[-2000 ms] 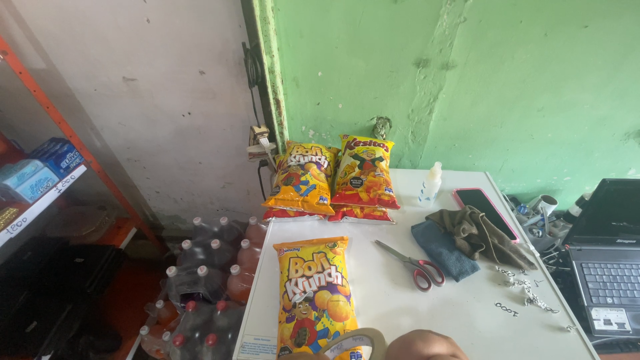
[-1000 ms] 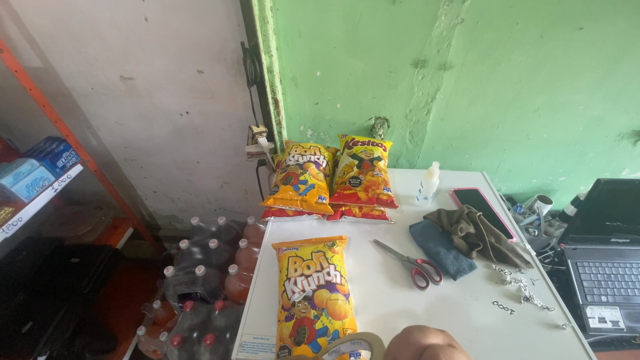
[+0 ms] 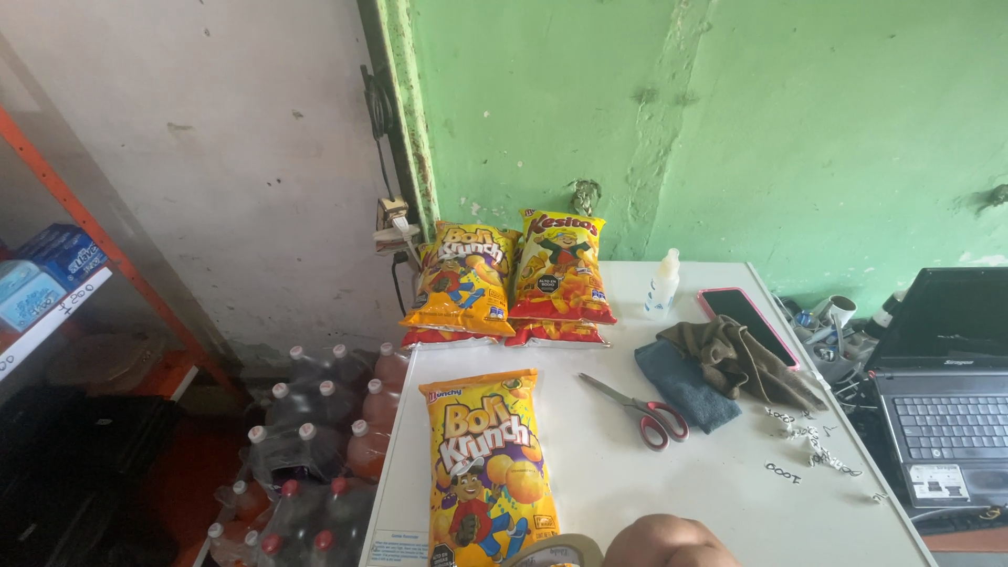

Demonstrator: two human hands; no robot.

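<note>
Part of one bare hand (image 3: 665,543) shows at the bottom edge, knuckles up; too little shows to tell which hand it is. Just left of it, a roll of tape (image 3: 555,551) overlaps the lower end of a yellow Boli Krunch snack bag (image 3: 492,472), which lies flat on the white table. Whether the hand holds the roll is hidden. Scissors with red and grey handles (image 3: 646,413) lie right of the bag, beside a folded blue cloth (image 3: 685,386) and a brown cloth (image 3: 732,354). Small cut-out paper numbers (image 3: 819,449) lie scattered at the right.
More snack bags (image 3: 465,279) are stacked at the table's (image 3: 583,504) back left, near a small white bottle (image 3: 662,285). A pink-edged phone (image 3: 748,323) lies at the back right. Beyond stands an open laptop (image 3: 945,409). Wrapped drink bottles (image 3: 307,441) fill the floor at left, near an orange-framed shelf (image 3: 87,205).
</note>
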